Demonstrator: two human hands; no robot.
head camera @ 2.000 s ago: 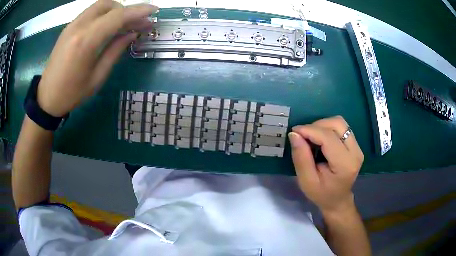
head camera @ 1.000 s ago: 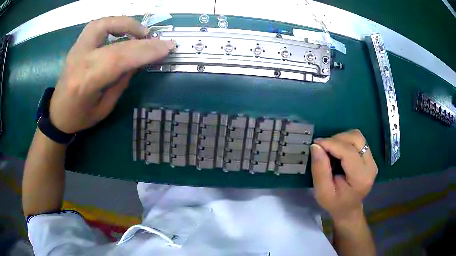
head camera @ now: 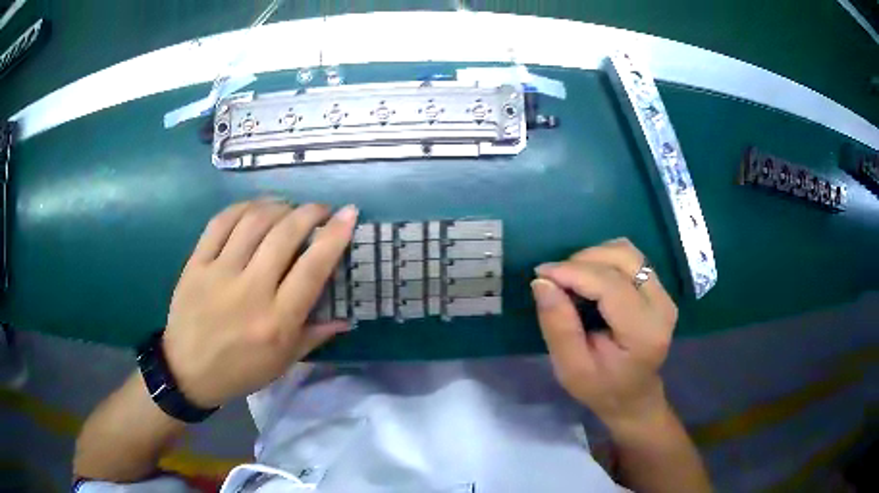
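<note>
The grouped jigs (head camera: pixel 424 270), a grey ribbed block of several bars side by side, lie on the green bench in front of me. My left hand (head camera: pixel 260 289), with a dark wristband, lies over the block's left part, thumb at its near edge and fingers at its far side; that end is hidden. My right hand (head camera: pixel 612 323), with a ring, is just right of the block, not touching it, thumb and index finger together; nothing shows in it. The silver base fixture (head camera: pixel 366 125) with six small round holes lies beyond the block.
A silver flat plate (head camera: pixel 665 173) lies slanted on the right. A dark jig bar (head camera: pixel 792 179) lies farther right, another at the far left (head camera: pixel 21 46). Small clear discs (head camera: pixel 319 76) and tape pieces (head camera: pixel 207 102) are by the fixture, near the white strip (head camera: pixel 424 38).
My left hand has moved from the fixture's left end down onto the left part of the grouped jigs. The whole view has shifted. The right hand keeps its pinched shape, now slightly apart from the block.
</note>
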